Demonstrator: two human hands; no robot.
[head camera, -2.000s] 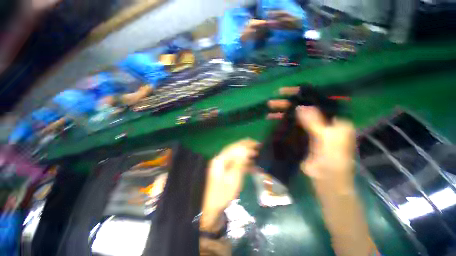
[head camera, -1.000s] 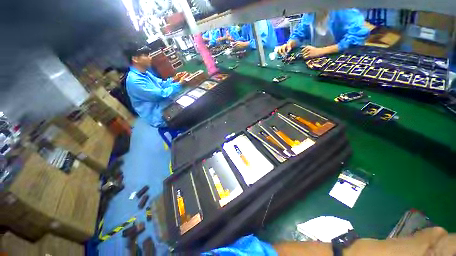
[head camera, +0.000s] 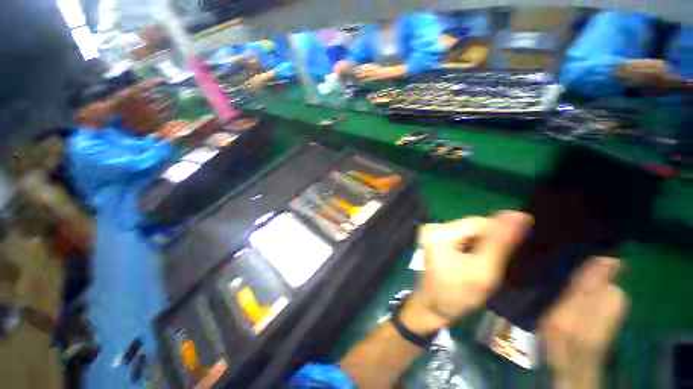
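The view is blurred. My left hand (head camera: 467, 266), with a dark wristband, has its fingertips at the left edge of a black, phone-sized panel (head camera: 558, 228). My right hand (head camera: 585, 319) is at the panel's lower right edge, its lower part cut off by the picture's bottom. The panel appears held between both hands, tilted above the green mat. Below it, between the hands, lies a small silvery-white piece with copper tones (head camera: 511, 340). The black foam tray (head camera: 365, 285) at left holds several silver display modules (head camera: 290, 247), some with orange flex cables.
Crinkled clear film (head camera: 444, 365) lies below my left wrist. Small phone parts (head camera: 448, 150) lie beyond the foam tray. A long frame tray (head camera: 471, 99) is across the bench, with people in blue smocks behind it. Another person (head camera: 114, 159) and a second foam tray (head camera: 220, 163) are at left.
The view has swung right since the last frame. Both hands and the black panel now show; before, only a left forearm, a partial hand and a dark item edge showed at bottom right.
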